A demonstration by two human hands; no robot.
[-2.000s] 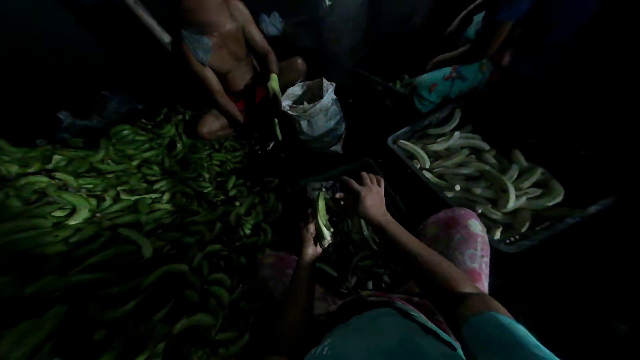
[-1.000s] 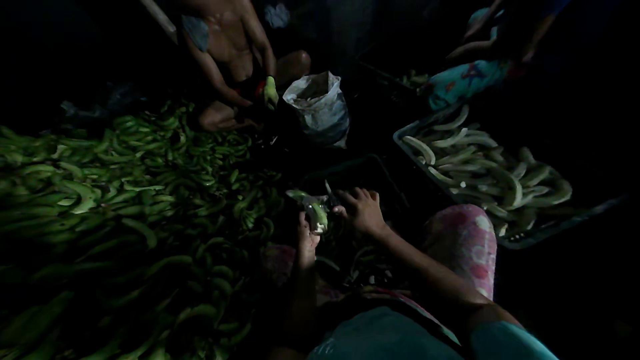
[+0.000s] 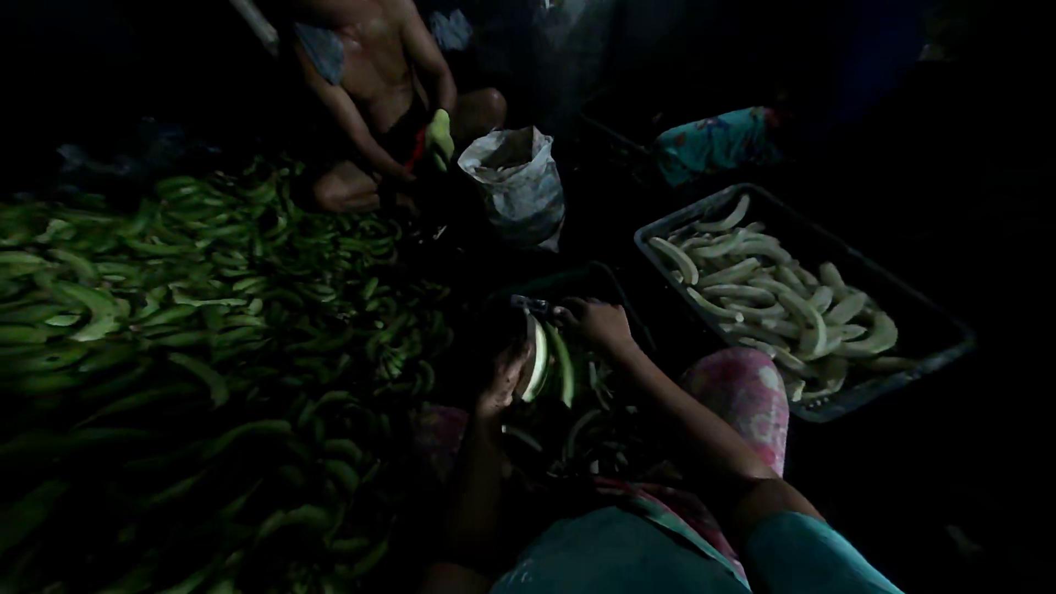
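My left hand (image 3: 505,375) is closed around a partly peeled green banana or plantain (image 3: 536,361), whose pale flesh shows. A peeler (image 3: 530,305) is in my right hand (image 3: 598,323), at the top end of the fruit. A strip of green peel (image 3: 563,367) hangs beside the fruit, over a dark crate (image 3: 615,280) that holds peel pieces. Peeled pale fruit (image 3: 775,297) lies in a plastic crate (image 3: 858,256) to my right. Unpeeled green fruit (image 3: 190,313) forms a large heap at the left.
Another person (image 3: 379,91) sits beyond the heap, a yellow-green glove on one hand. An open white sack (image 3: 520,194) stands between that person and the crates. Patterned teal cloth (image 3: 718,144) covers a limb at the upper right. Much of the scene is very dark.
My right hand with the peeler has shifted up and away from my left hand. The fruit has turned in my left hand, and a long strip of peel now hangs beside it.
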